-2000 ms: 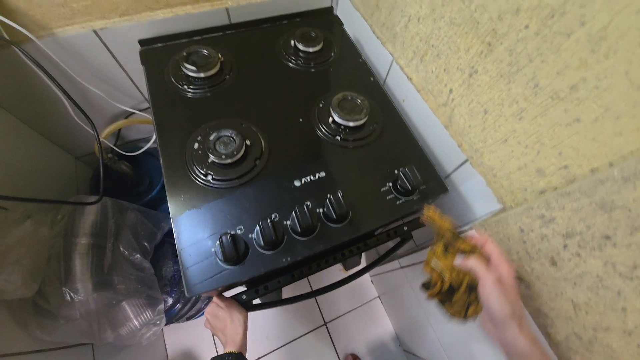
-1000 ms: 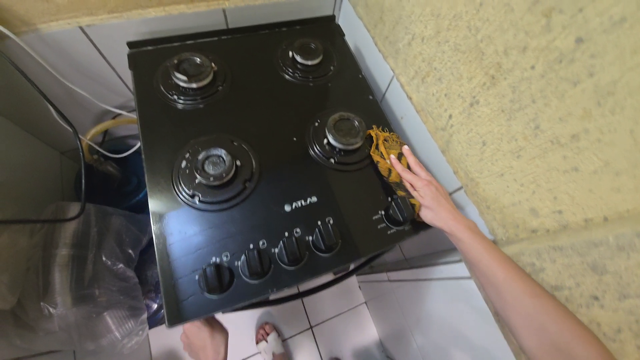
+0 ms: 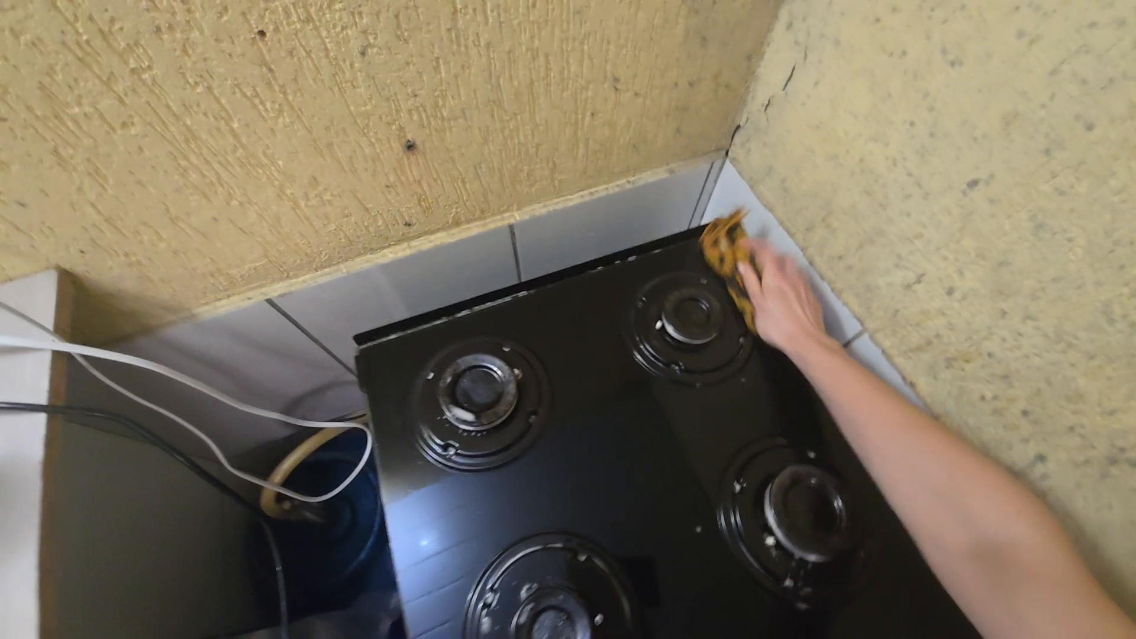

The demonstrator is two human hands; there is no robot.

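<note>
My right hand presses an orange and black cloth onto the back right corner of the black gas stovetop. The back right burner lies just left of the cloth. The back left burner, the front right burner and, partly cut off at the lower edge, the front left burner show without grates. Small pale bits lie around them. My left hand is out of view, and so are the knobs.
Textured yellow walls with a row of white tiles stand behind and right of the stove. At left are a white cable, a black cable, a yellowish hose and a dark blue round container.
My right hand has moved with the cloth from beside the stove, along its right edge, to the back corner. My left hand has left the view. The view has shifted toward the back wall.
</note>
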